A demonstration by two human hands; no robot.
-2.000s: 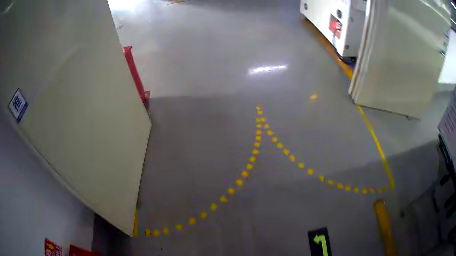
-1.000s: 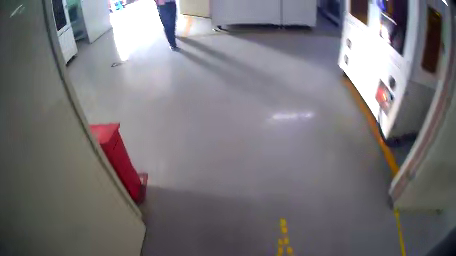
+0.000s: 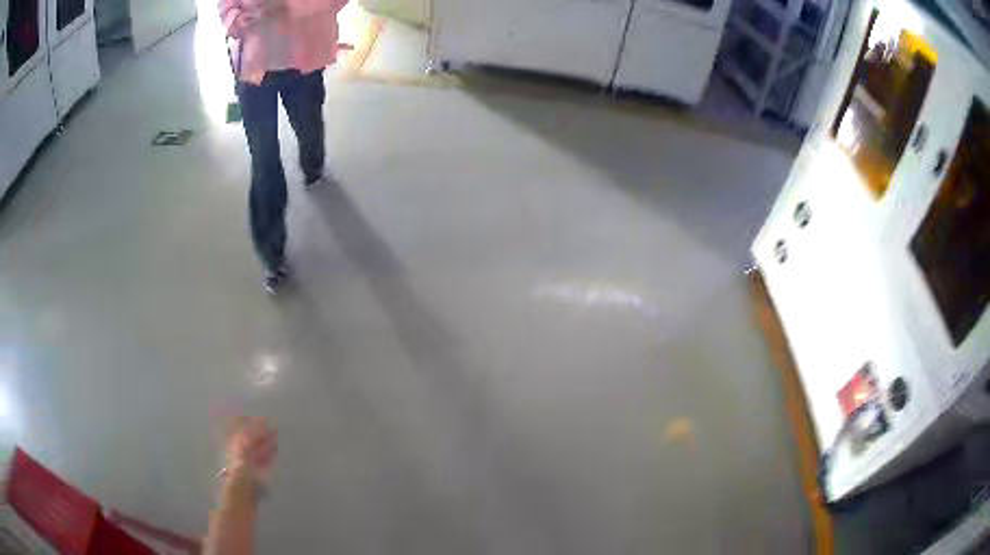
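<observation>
My left hand (image 3: 251, 442) shows at the lower left, small and blurred, with the bare forearm rising from the bottom edge. It is over the grey floor (image 3: 489, 369), to the right of a red box (image 3: 54, 504) that is cut off by the lower left corner. Blur hides the fingers, and I cannot tell whether they are apart or closed. No held thing can be made out. My right hand is not in view.
A person in a pink top and dark trousers (image 3: 266, 141) is on the floor ahead, left of centre. A white machine cabinet (image 3: 836, 293) with dark windows stands at right, along an orange floor line (image 3: 798, 401). More white cabinets (image 3: 532, 38) stand at the back and left.
The door panels have left the view. The person appears nearer and larger. The red box has shifted to the lower left corner. The right cabinet shows more fully, and my left hand has come into view.
</observation>
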